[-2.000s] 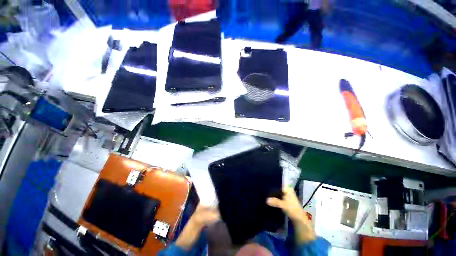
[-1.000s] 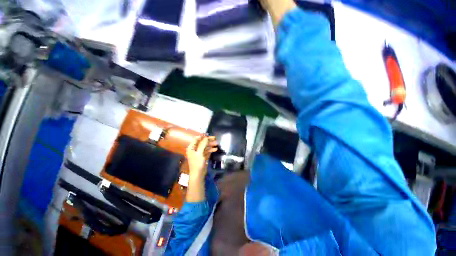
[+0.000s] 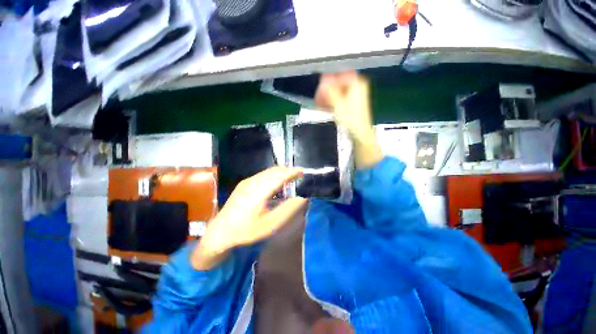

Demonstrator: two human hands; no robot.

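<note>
A glossy black panel (image 3: 316, 154) lies on a pale sheet in front of me. Another dark panel (image 3: 247, 149) lies to its left, partly behind my left hand. My left hand (image 3: 251, 212) is over the left side of these panels, fingers and thumb apart, with nothing seen in it; contact with the panel edge is unclear. My right hand (image 3: 343, 94) is blurred, above the green mat (image 3: 196, 107) and beside a third dark panel (image 3: 295, 86) near the shelf edge. Whether it holds something cannot be told.
Orange fixture boards with black panels stand left (image 3: 202, 186) and right (image 3: 457, 196). The raised white shelf (image 3: 333, 32) crosses the far side, bearing a round mesh piece (image 3: 238, 8) on a panel, wrapped panels (image 3: 124, 26) and an orange-handled tool (image 3: 406, 10).
The view has swung. My right arm has come back from far over the shelf to the green mat. My left hand has moved from beside the left fixture to the central panels.
</note>
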